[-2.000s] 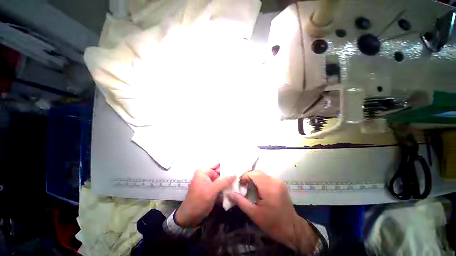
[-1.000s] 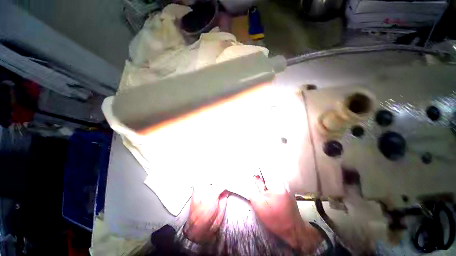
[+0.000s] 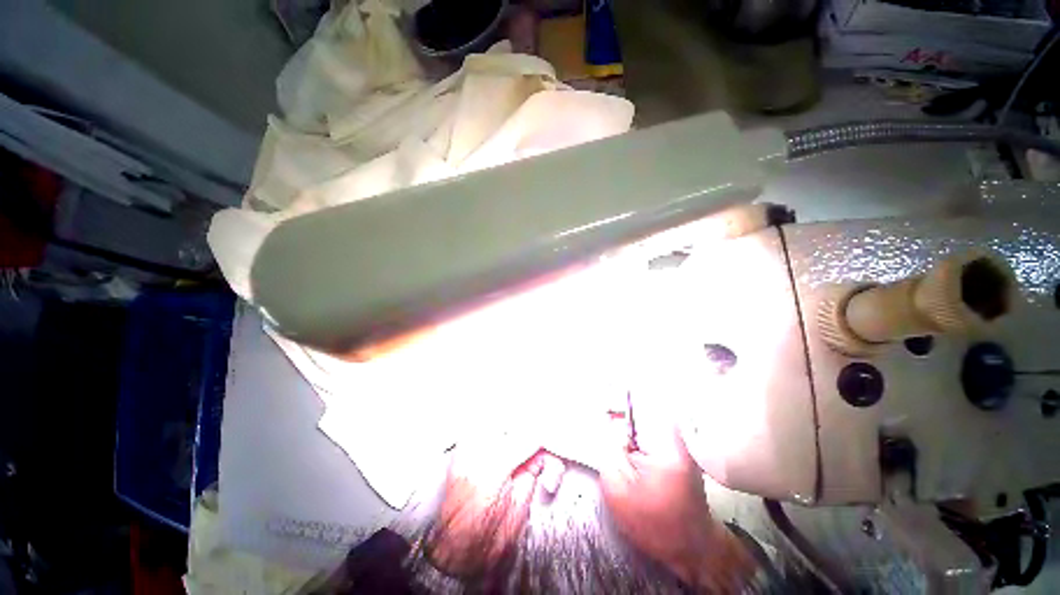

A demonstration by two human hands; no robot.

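Note:
My left hand [image 3: 479, 502] and my right hand [image 3: 665, 502] are at the bottom centre, close together under the glare, partly covered by hair. A small pale cloth piece [image 3: 546, 479] shows between them, pinched at their inner fingers. Its edges are washed out. A thin dark line with a red glint [image 3: 631, 428] stands at my right fingertips; I cannot tell if it is a tool. A large cream cloth heap [image 3: 378, 447] lies behind my hands, its middle burnt out to white.
The beige lamp [image 3: 500, 238] hangs over the cloth, on a ribbed gooseneck [image 3: 895, 135]. The sewing machine head [image 3: 849, 453] stands close right of my right hand, with a thread guide post [image 3: 901, 312]. Blue crate [image 3: 174, 407] at left. Black scissor loops [image 3: 1029, 552] at lower right.
The view has tilted up since the first frame, so the lamp fills the middle and the ruler is mostly lost. The hands stay together around the small cloth, now lower in view.

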